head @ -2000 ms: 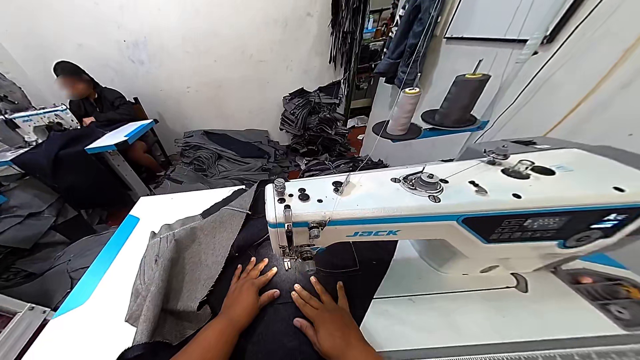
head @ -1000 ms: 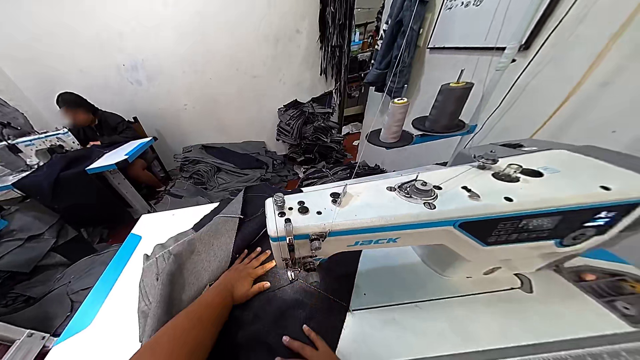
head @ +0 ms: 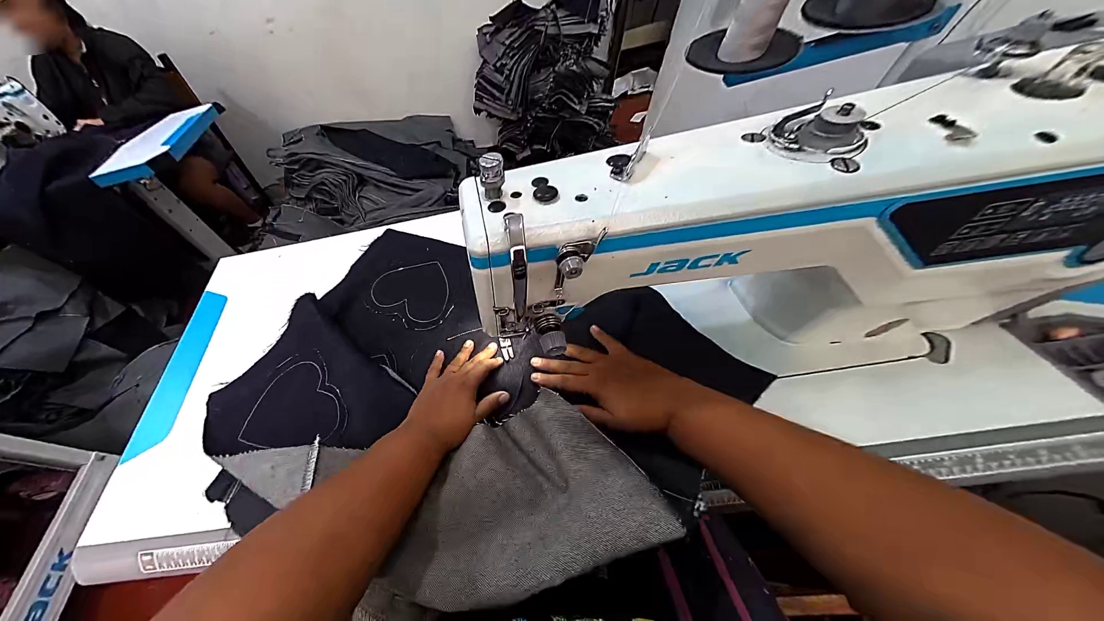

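Observation:
Dark denim fabric lies under the needle area of a white Jack sewing machine. Two heart outlines are stitched on its left part. My left hand rests on the cloth just left of the presser foot, fingers spread. Pressed flat on the cloth, my right hand is at the right of the foot, its fingertips pointing toward it. A grey reverse-side section of the denim hangs over the table's front edge between my forearms. The needle tip is too small to make out.
Stacks of grey denim pieces lie behind the white sewing table. A person sits at another machine at the upper left. A thread cone stands behind the machine, and a dark fabric heap is at the left.
The denim has been shifted and turned, so the stitched hearts now show on the left and the grey side lies in front. My right hand has come up beside the presser foot. The view has moved closer.

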